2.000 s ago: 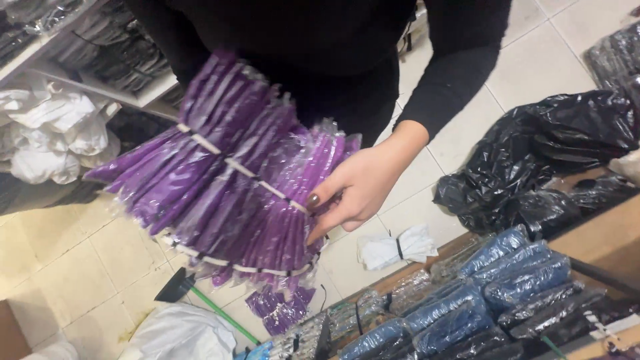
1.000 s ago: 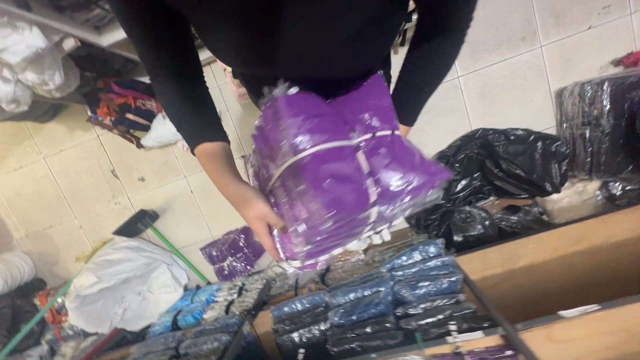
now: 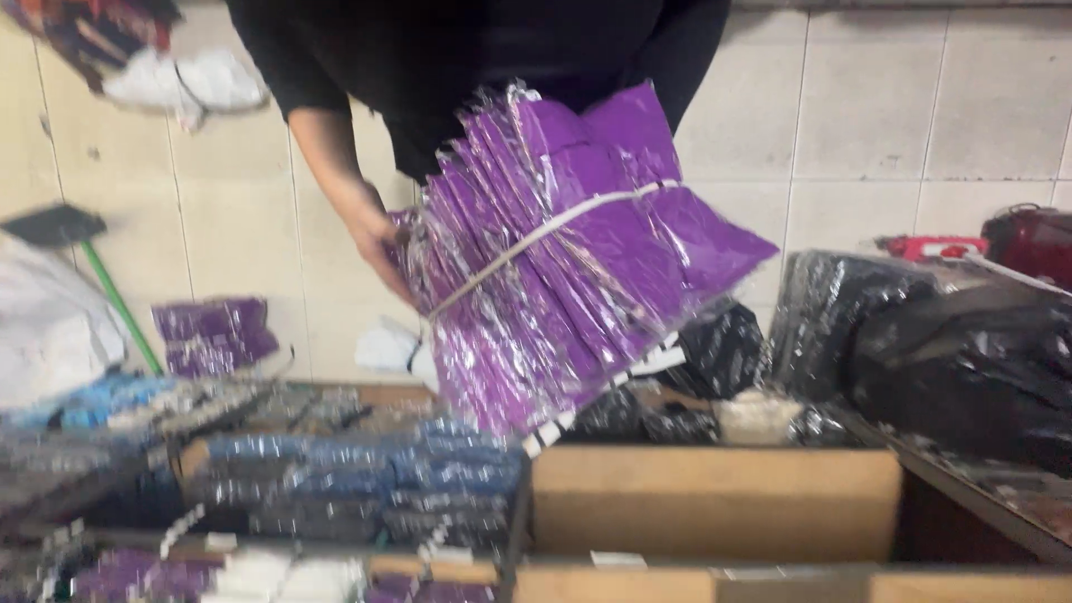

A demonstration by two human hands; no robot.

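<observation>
A large bundle of purple fabric packets in clear plastic wrap, tied with a white band, is held up in front of my dark-clothed torso. The packets fan out at the left, and their flat purple side shows at the right. At the left edge of the bundle, my right hand is closed on it, the fingers partly hidden and blurred. The bundle hides my left hand; only the dark sleeve shows above. Below the bundle lie stacks of blue and dark plastic-wrapped packets in a divided bin.
Cardboard-lined compartments run along the bottom. Black plastic bags lie at the right. On the tiled floor are a smaller purple bundle, a green-handled broom or dustpan, a white sack and a tied white bundle.
The purple bundle has been turned, so its flat side shows where fanned edges showed earliest. My left hand, seen gripping it two seconds ago, is now hidden; my right hand holds its left side. The view has shifted.
</observation>
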